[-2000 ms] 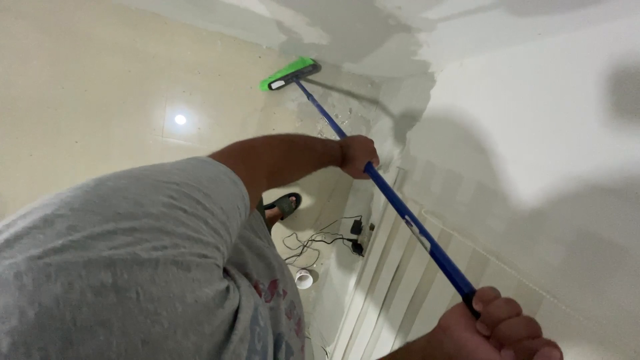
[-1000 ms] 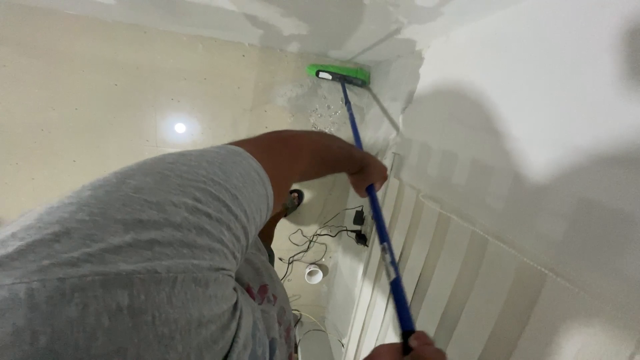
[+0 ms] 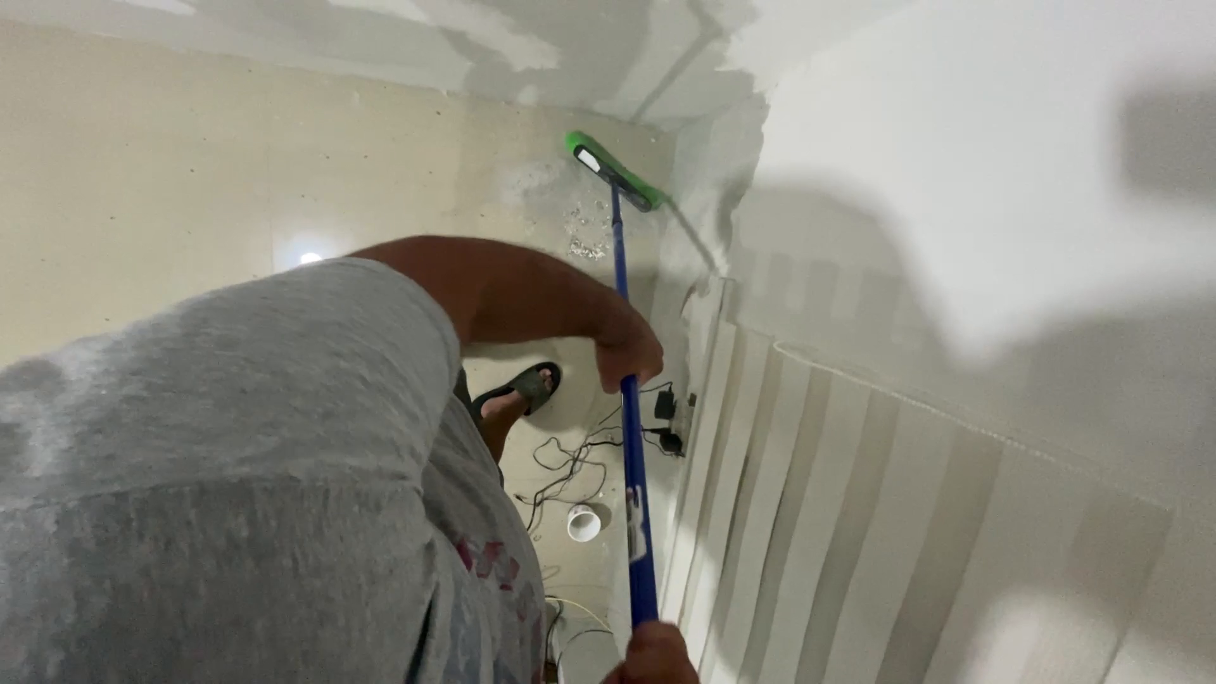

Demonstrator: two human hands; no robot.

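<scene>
A blue pole (image 3: 638, 532) with a green and black broom head (image 3: 617, 176) runs from the bottom of the view up to the floor near the corner. My left hand (image 3: 632, 356) is closed round the middle of the pole, its arm reaching across from the grey sleeve. Lower down, at the bottom edge, my right hand (image 3: 655, 655) grips the pole and is partly cut off by the frame. The head lies slanted on the beige floor, its far side hidden. Pale crumbs of debris (image 3: 586, 249) lie just below it.
Black cables (image 3: 575, 465) and a power adapter (image 3: 665, 404) lie right of my sandalled foot (image 3: 532, 388). A white cup-like container (image 3: 583, 522) stands below them. Along the right, a ribbed white panel (image 3: 826, 475) borders the patchy plastered wall (image 3: 703, 190).
The broom head has moved right along the floor and turned to the opposite slant. My right hand has swung left from the lower right, bringing the pole nearly upright in view.
</scene>
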